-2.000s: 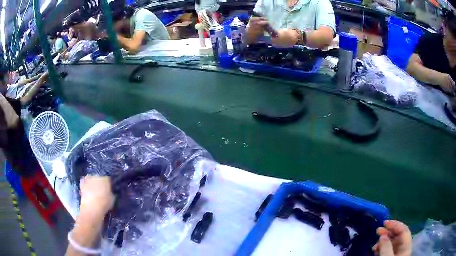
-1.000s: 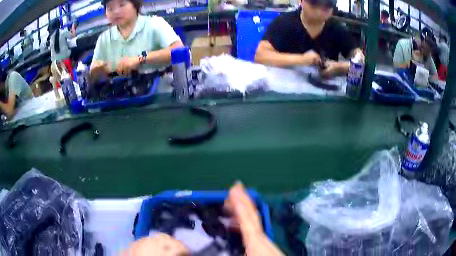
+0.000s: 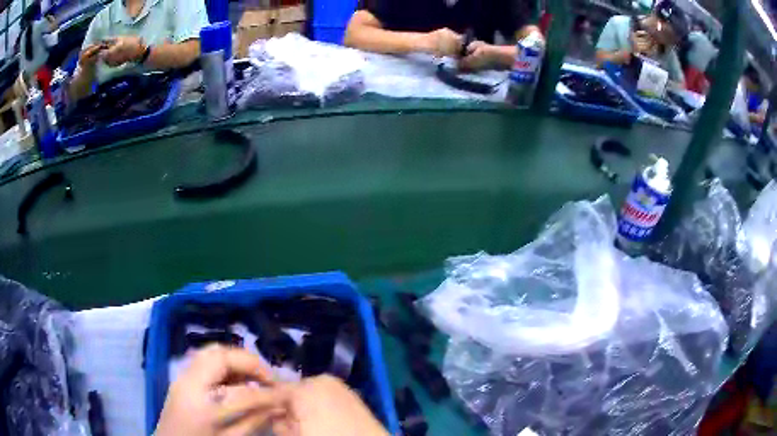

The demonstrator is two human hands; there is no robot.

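A blue tray (image 3: 365, 341) with a white bottom lies in front of me, holding many short black plastic parts (image 3: 319, 349). My left hand (image 3: 209, 390) and my right hand (image 3: 330, 409) meet over its near part, fingers bent and touching. They are somewhat blurred and cut off by the lower edge. Whether anything is between the fingers cannot be told.
A clear bag with a white band (image 3: 601, 294) lies right of the tray, a spray can (image 3: 643, 204) beyond it. Black curved bands (image 3: 243, 166) lie on the green belt (image 3: 383, 196). Loose black parts (image 3: 422, 358) lie between tray and bag. A dark-filled bag (image 3: 30, 358) is at left. People work opposite.
The view has turned right. My left hand has left the bag of black bands, and both hands have come together over the tray. My right hand was apart at the tray before.
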